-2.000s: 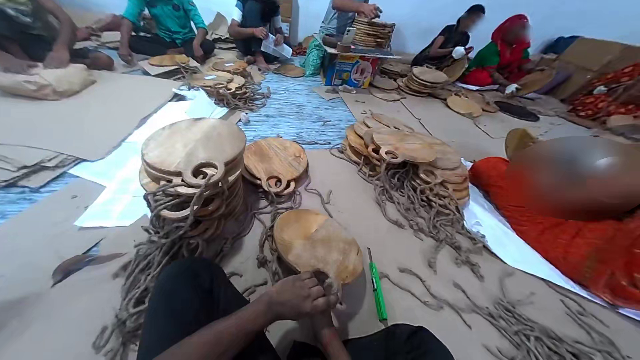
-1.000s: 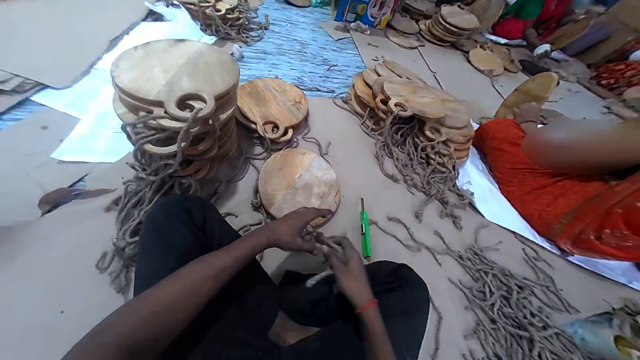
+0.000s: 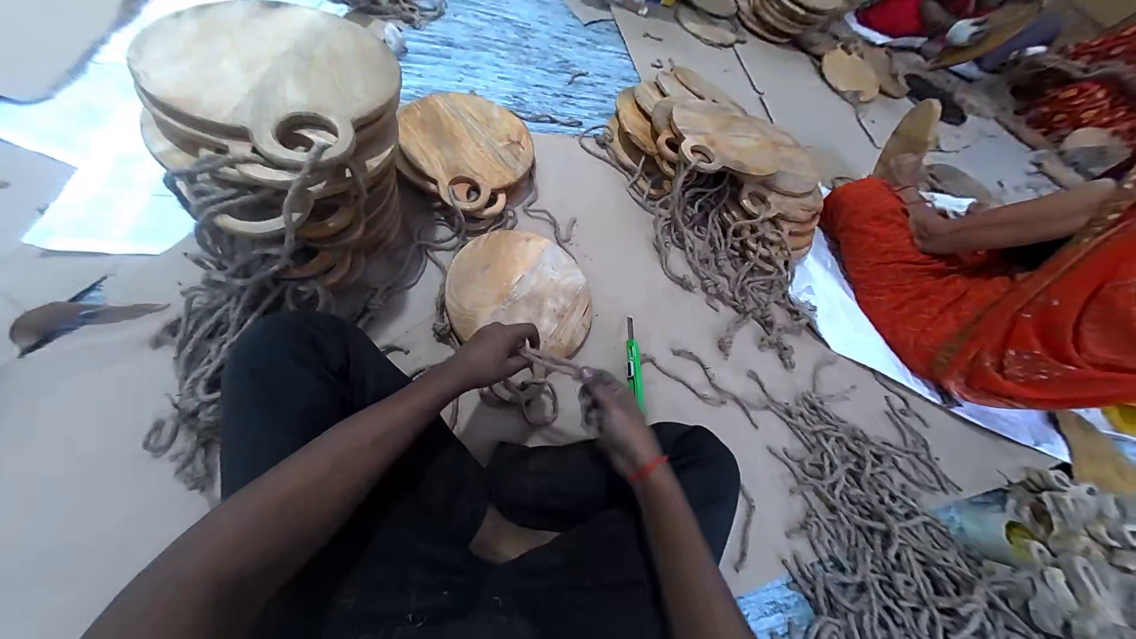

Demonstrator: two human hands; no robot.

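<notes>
A round wooden board [image 3: 519,288] lies on the brown sheet before my knees. At its near edge my left hand [image 3: 500,355] grips a jute cord [image 3: 555,362], and my right hand [image 3: 612,413], with a red thread at the wrist, holds the same cord a little to the right. Loops of cord hang below my left hand; the board's handle is hidden there. Just right of the board lies a green utility knife [image 3: 633,368], its blade end pointing away from me.
Stacked round boards with cords stand at the left [image 3: 266,71] and the right [image 3: 737,133]; another small pile [image 3: 466,142] lies between them. Loose cord pieces [image 3: 887,532] cover the lower right. A person in red cloth [image 3: 958,293] sits at the right.
My hands, close together one second ago, are now apart with cord stretched between them. Two seconds ago the board was tilted up at my hands; now it lies flatter. The view has tipped downward.
</notes>
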